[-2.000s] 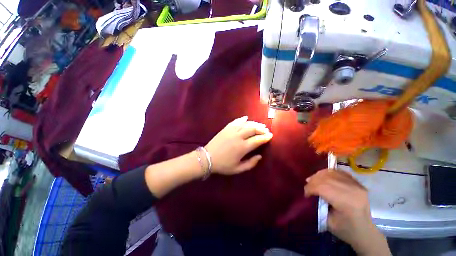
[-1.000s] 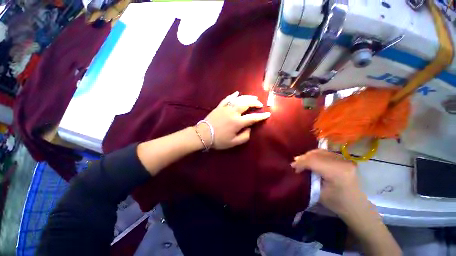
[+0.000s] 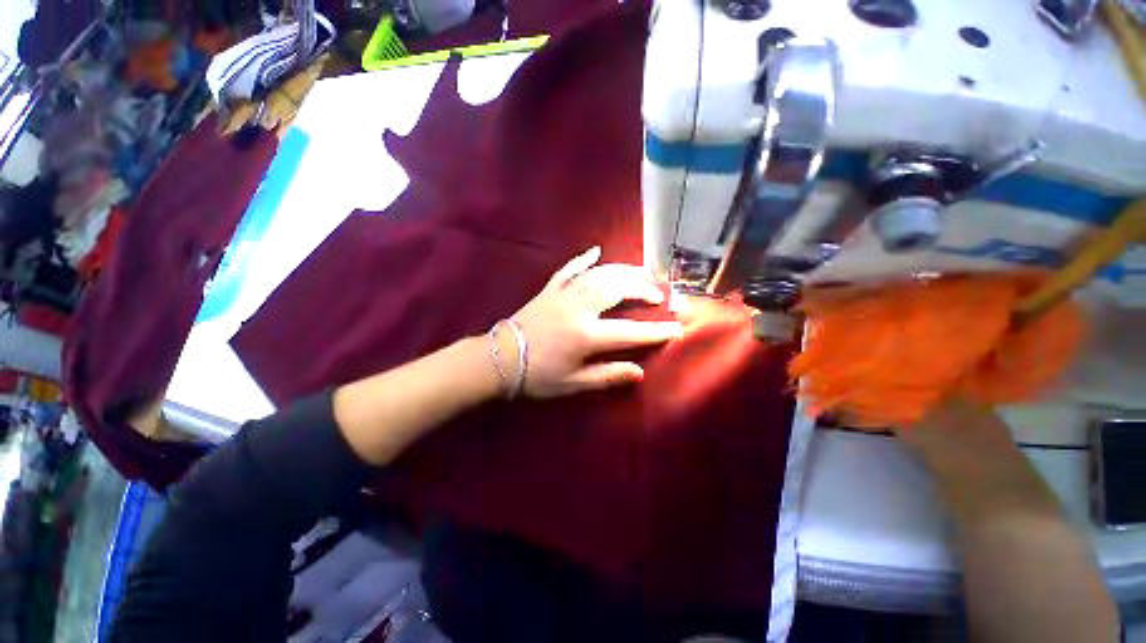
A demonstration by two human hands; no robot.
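Note:
The large maroon garment panel (image 3: pixel 528 465) lies across the table and under the presser foot (image 3: pixel 682 297) of the white sewing machine (image 3: pixel 804 126). A white edge (image 3: pixel 789 502) runs down its right side. My left hand (image 3: pixel 588 333) rests palm down on the panel with its fingers apart, the fingertips just left of the lit needle area. My right forearm reaches up at the right, and my right hand is hidden behind the orange tassel (image 3: pixel 930 345), so its fingers do not show.
Another maroon cloth (image 3: pixel 151 302) hangs over the table's left end beside blue tape (image 3: pixel 258 226). A green basket (image 3: pixel 452 53) and striped knit trim (image 3: pixel 268 57) are at the back. A phone (image 3: pixel 1121 471) lies at the right. A blue crate (image 3: pixel 122 553) stands low left.
My right hand has moved from the panel's right edge up behind the tassel. The panel's left part has shifted and its outline over the white table differs. My left hand stays beside the needle.

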